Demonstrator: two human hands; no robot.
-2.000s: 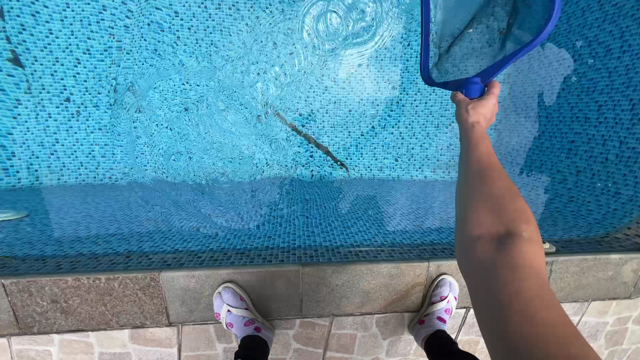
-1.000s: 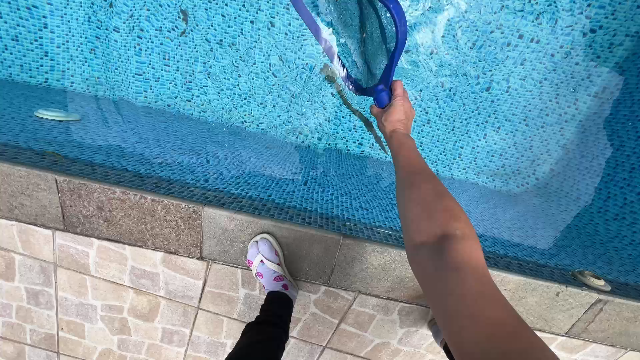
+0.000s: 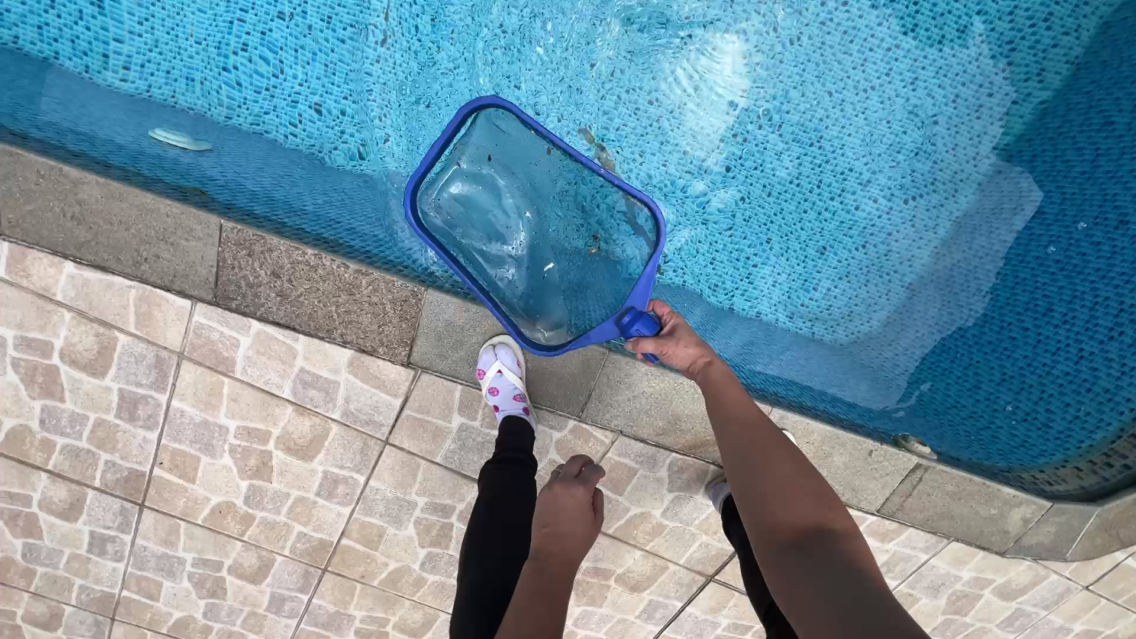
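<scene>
My right hand (image 3: pixel 676 342) grips the short blue handle socket of a pool skimmer net (image 3: pixel 417 209). The net's blue frame is held over the pool edge, its far part above the water and its near corner over the coping. Small dark and brown bits of debris (image 3: pixel 594 244) lie on the fine mesh. My left hand (image 3: pixel 572 497) is over the paving below the net, fingers loosely curled; whether it holds anything is hidden. A dark, elongated thing (image 3: pixel 599 149) in the water shows partly beyond the net's frame and partly through the mesh.
The grey stone coping (image 3: pixel 319 288) runs along the tiled pool (image 3: pixel 852 177). My left foot, in a patterned sock and white flip-flop (image 3: pixel 503 373), stands at the coping; my other foot is mostly behind my right arm. A pale oval fitting (image 3: pixel 180 139) shows at the pool wall.
The skimmer net, dipped at the water a second ago, is now raised and drawn back to the pool edge in my right hand. My left hand has come into view.
</scene>
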